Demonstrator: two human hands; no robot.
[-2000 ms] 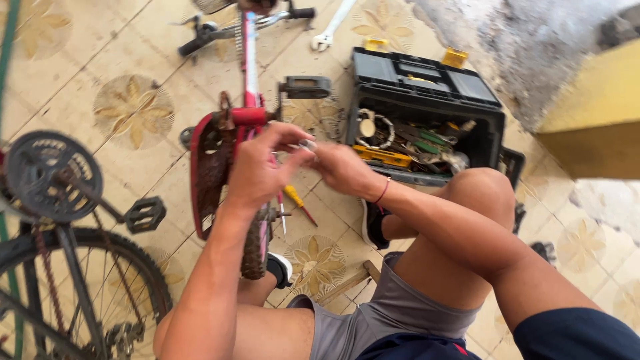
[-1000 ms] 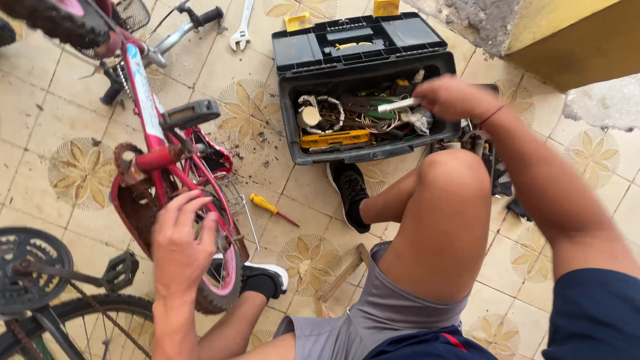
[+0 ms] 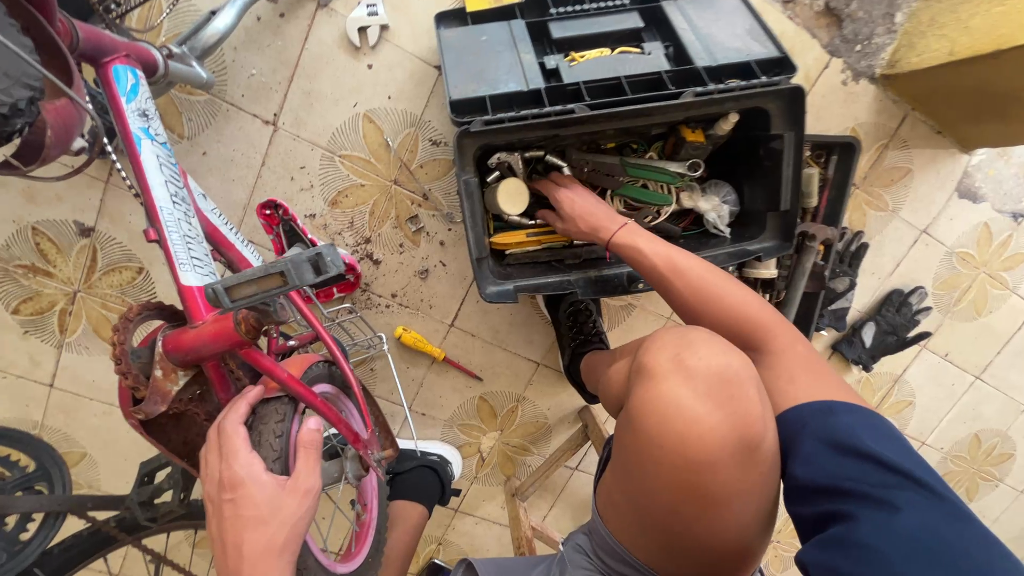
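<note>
My left hand [image 3: 260, 480] rests with spread fingers against the rear tire [image 3: 272, 428] of a small red bicycle [image 3: 180, 264], just below its frame tubes. My right hand [image 3: 578, 210] reaches into the black plastic toolbox [image 3: 560, 284], its fingertips down among the tools; whether they hold anything is hidden. Beside those fingers lie a round cream-coloured piece [image 3: 507, 197], a yellow-handled tool [image 3: 528, 238] and green-handled pliers [image 3: 644, 193]. A wrench end [image 3: 690, 168] and a crumpled plastic bag [image 3: 710, 206] are farther right in the box.
A yellow screwdriver [image 3: 420, 344] lies on the tiles between bicycle and toolbox. An adjustable wrench [image 3: 367, 22] is at the top. Black gloves [image 3: 884, 326] and the tool tray [image 3: 832, 152] are at the right. A second bicycle's chainring [image 3: 32, 484] stands lower left, a wooden stool [image 3: 552, 472] below.
My right hand, with a light-coloured rod-like item in it one second ago, has moved left and down into the toolbox. My left hand has stayed by the rear wheel since then.
</note>
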